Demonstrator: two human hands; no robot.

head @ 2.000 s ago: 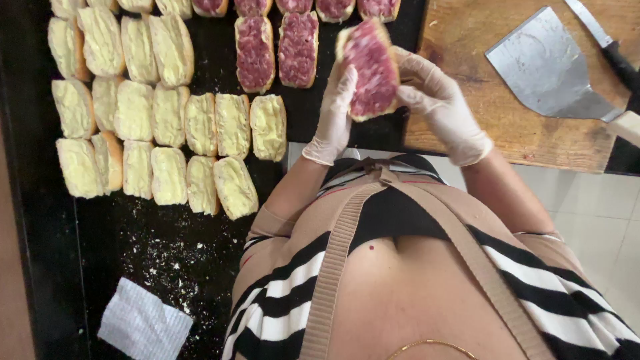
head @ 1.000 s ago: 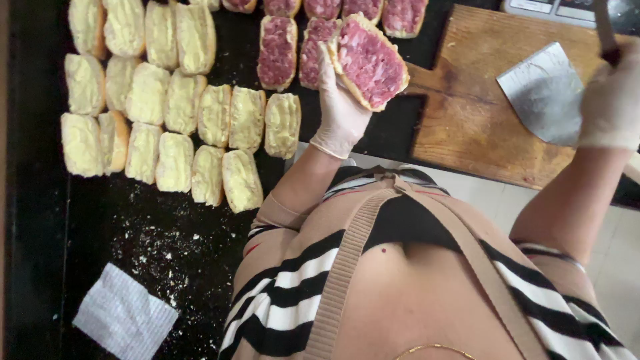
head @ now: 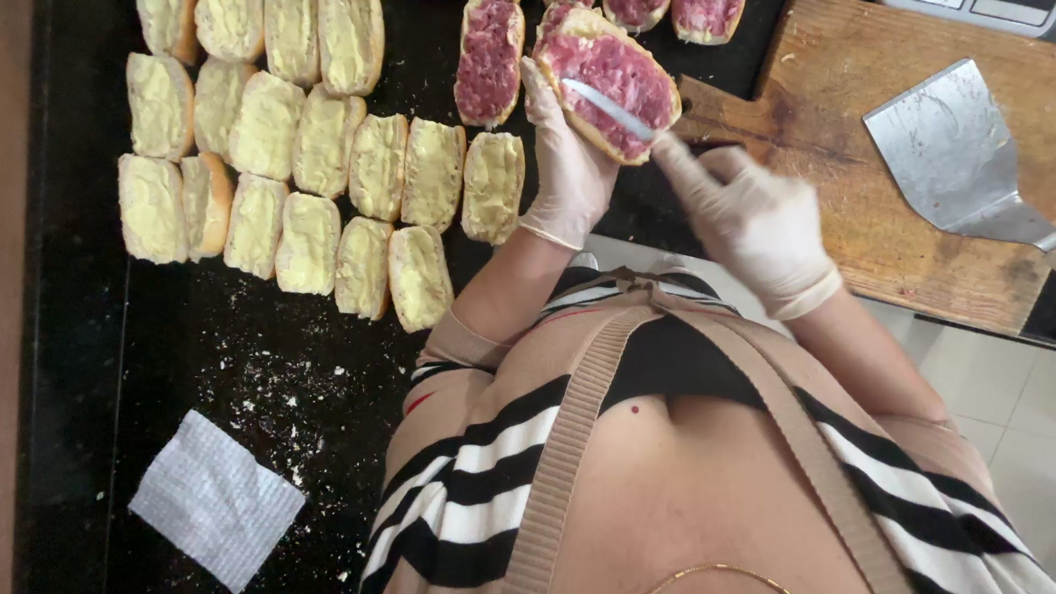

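My left hand [head: 569, 169], in a thin white glove, holds up a half of a bread roll [head: 652, 78] covered with pinkish-red ground meat. In my right hand [head: 759, 214], gloved too and slightly blurred, is a knife [head: 610, 109]; its blade lies across the meat and its handle is hidden in my fingers. Just left of the held bread, a meat-topped roll half [head: 489, 62] rests on the black counter, with several more along the top edge. Rows of roll halves with a pale yellow spread [head: 312, 243] fill the upper left.
A wooden cutting board [head: 874, 239] lies at the right, with a wide metal scraper [head: 949, 148] on it. Part of a grey device [head: 990, 10] shows at the top right. On the black counter [head: 190, 355] are scattered crumbs and a white cloth or paper towel [head: 219, 499].
Two seconds ago both hands were at the bread and the knife lay on the board. My right hand took the knife at the right, then moved left to the bread.
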